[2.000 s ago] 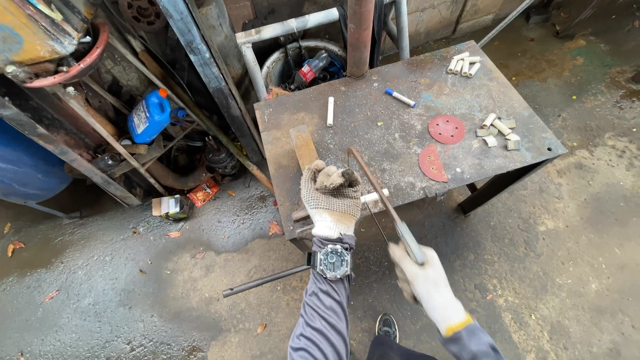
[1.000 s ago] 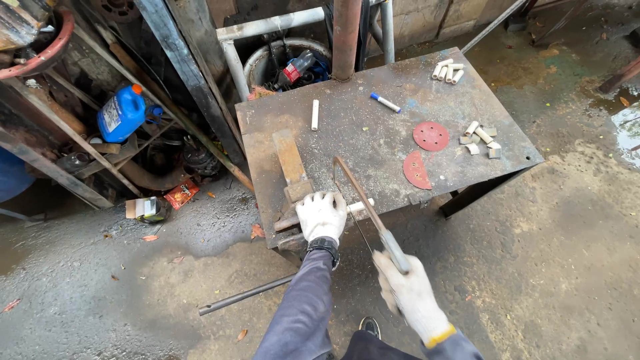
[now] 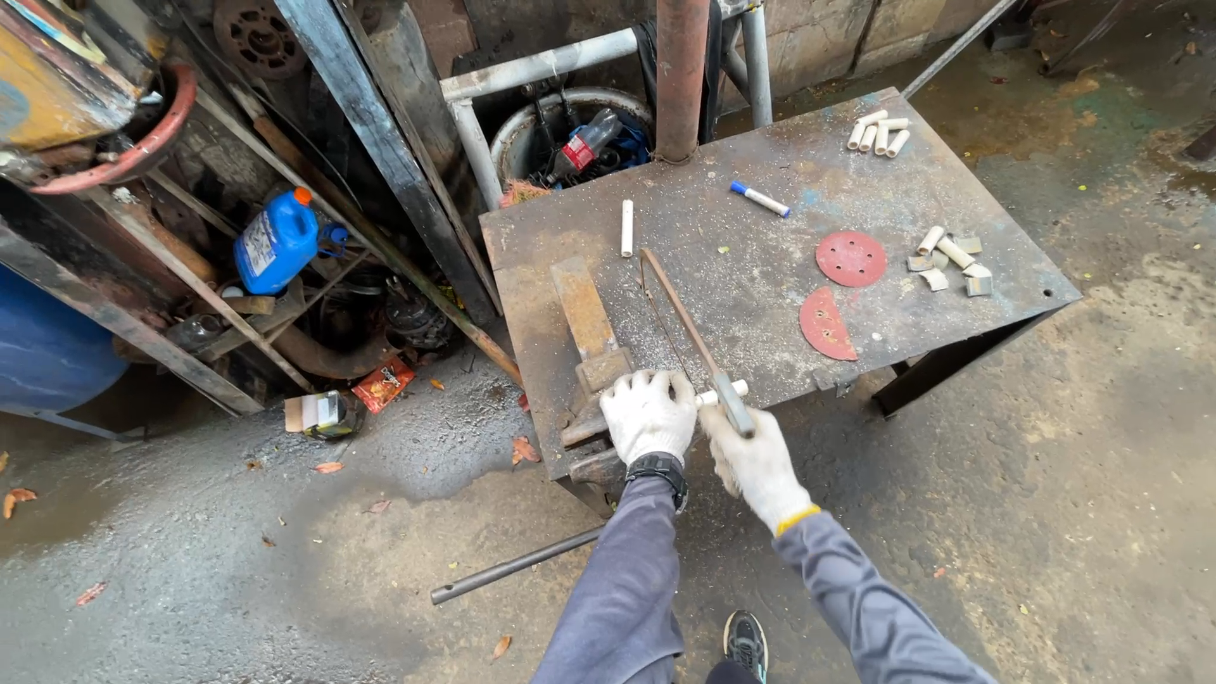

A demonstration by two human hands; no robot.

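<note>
My right hand [image 3: 755,461], in a white glove, grips the handle of a hacksaw [image 3: 689,328], whose frame points away over the metal table. My left hand [image 3: 651,413], gloved too, rests on the jaws of a bench vise [image 3: 605,369] at the table's near left corner. A white plastic pipe [image 3: 736,390] sticks out to the right of my left hand, beneath the saw. Whether my left fingers close on the pipe or only lie on the vise is hidden. White shavings lie around the saw.
The steel table [image 3: 760,237] bears a white tube [image 3: 627,228], a blue-capped marker [image 3: 760,199], red sanding discs [image 3: 850,258] and several cut pipe pieces [image 3: 879,133]. The vise's handle bar [image 3: 518,567] juts out at the near left. A blue jug [image 3: 275,242] stands on the left rack.
My left hand has turned from showing its dirty, textured palm side to lying back-up on the vise. My right hand still holds the hacksaw and has come closer to my left hand.
</note>
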